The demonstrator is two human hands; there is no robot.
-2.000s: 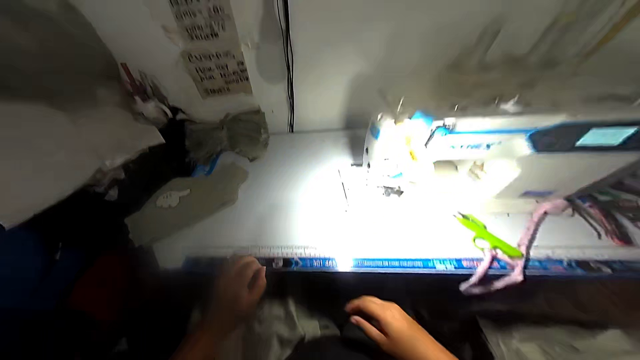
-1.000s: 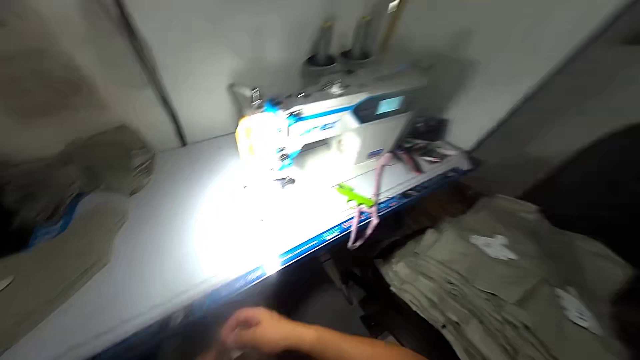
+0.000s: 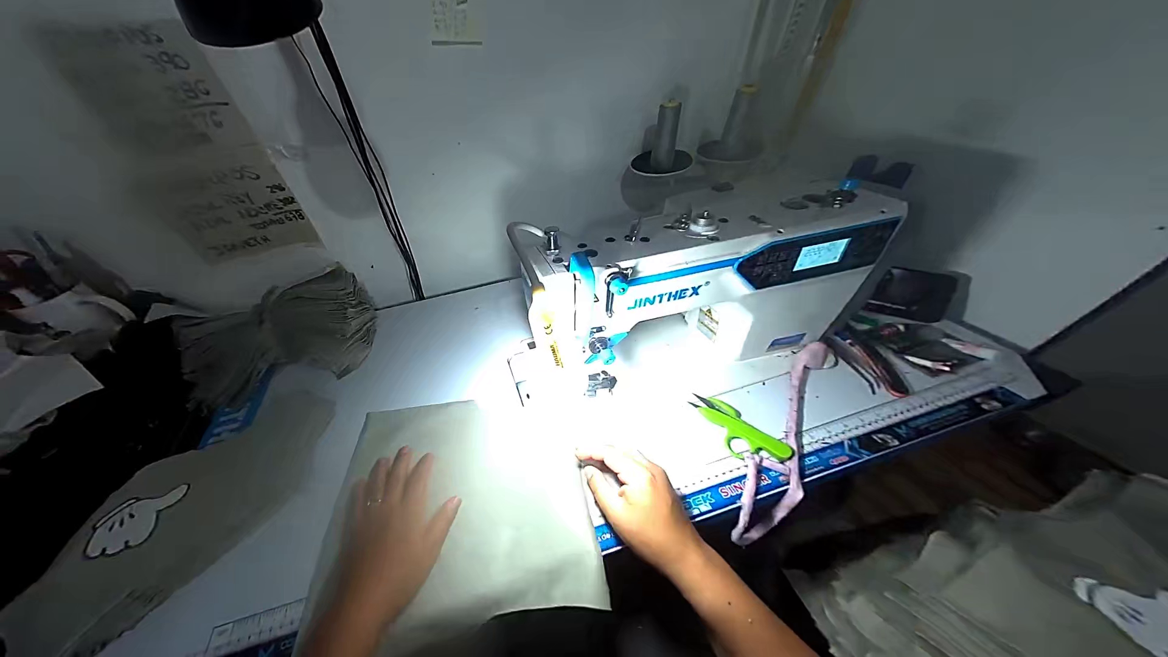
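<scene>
A grey-green fabric piece lies on the white table, its far edge just in front of the needle area of a Jinthex sewing machine. Flat on the fabric's left part rests my left hand, fingers spread, with a ring on one finger. My right hand is at the fabric's right edge, thumb and fingers bent around it; the machine lamp's glare hides part of the contact. Green-handled thread snips lie to the right, beside a pink fabric strip that hangs over the table's front edge.
At left lie a cut piece with a white glove-shaped patch and a tied fabric bundle. A fabric pile is at lower right. Small tools lie beyond the machine. Thread cones stand behind it. A ruler tape runs along the front edge.
The grey-green piece now lies before the machine under both hands; neither earlier frame shows it there. My right hand has come up onto the table from its front edge. The view has swung.
</scene>
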